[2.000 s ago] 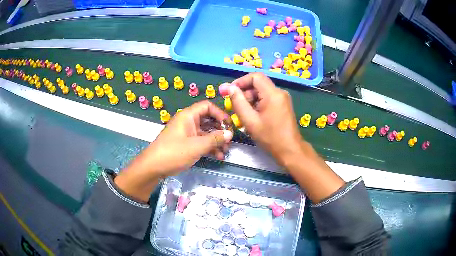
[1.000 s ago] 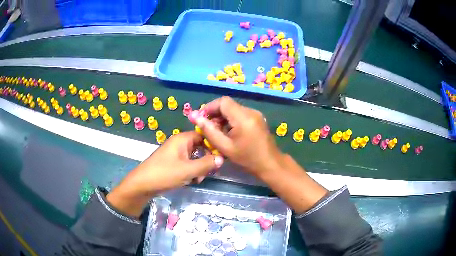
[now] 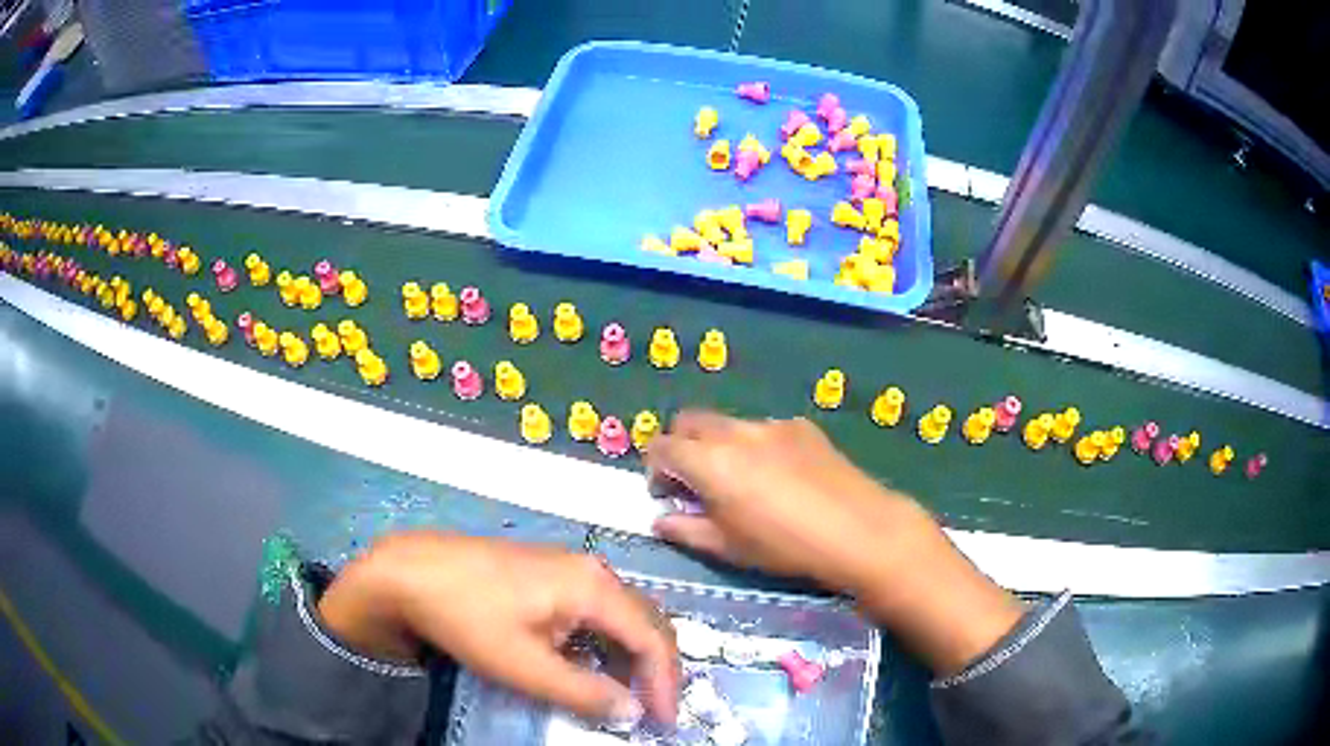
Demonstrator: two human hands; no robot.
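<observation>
My left hand is palm down over the clear plastic tub, its blurred fingertips among the silvery round discs. Whether it grips a disc is hidden. My right hand is at the near edge of the conveyor belt, fingers curled. Its fingertips are beside or on a yellow figure, and a small whitish spot shows between them; I cannot tell if it holds anything. A pink figure stands just left of that yellow one. Other yellow and pink figures stand in two rows on the belt.
A light blue parts tray with loose figures lies beyond the near lane. A grey metal post stands right of it. Pale guide rails edge the lanes. A stray pink figure lies in the tub. A blue crate is at the back left.
My hands have parted: the left has dropped into the tub, the right has moved to the belt's near edge. More upright figures show at mid-belt. The loose figures in the tray lie differently.
</observation>
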